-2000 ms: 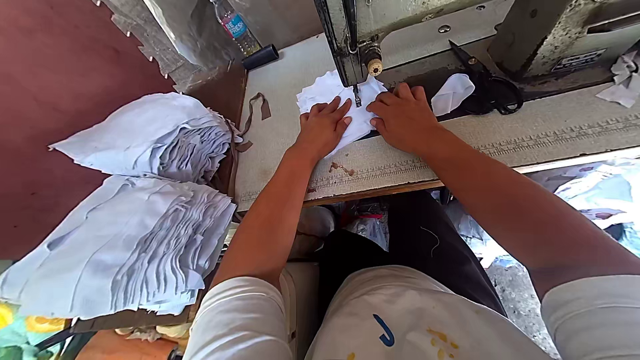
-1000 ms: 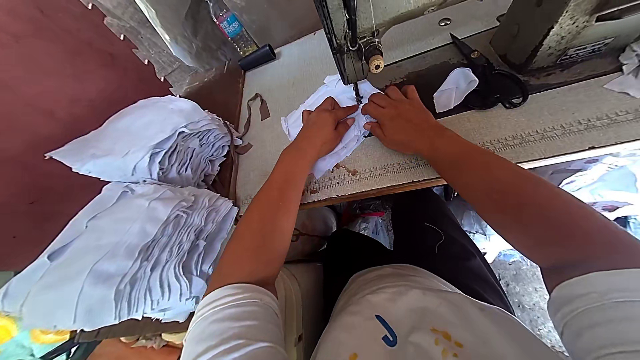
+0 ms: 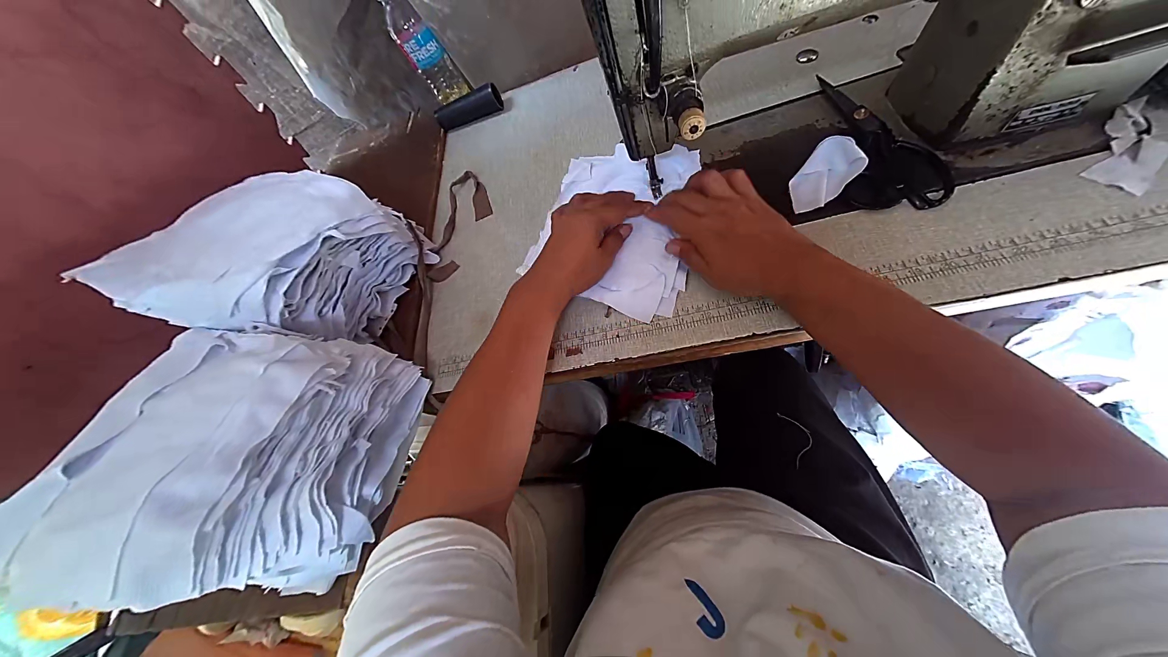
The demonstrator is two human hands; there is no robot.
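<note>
A white fabric piece point(image 3: 630, 274) with layered edges lies flat under the presser foot point(image 3: 654, 179) of a sewing machine point(image 3: 630, 73). My left hand point(image 3: 589, 239) presses on its left part, fingertips just left of and below the foot. My right hand point(image 3: 730, 228) rests on the right part, its fingers close to the foot and almost meeting the left fingertips. Both hands lie on the cloth rather than grasping it; the fabric under the palms is hidden. A thread spool or bobbin point(image 3: 691, 124) sits on the machine head above the right hand.
Black scissors point(image 3: 899, 169) and a small white fabric scrap point(image 3: 828, 173) lie right of the hands. Two stacks of white cut cloth point(image 3: 255, 246) point(image 3: 182, 474) stand left of the table point(image 3: 502, 164). A plastic bottle point(image 3: 424, 50), a black tube point(image 3: 470, 107) and a brown strip point(image 3: 481, 198) are at back left.
The white fabric under the machine has turned and shifted, and more of it now shows below the hands. Both hands have stayed beside the presser foot.
</note>
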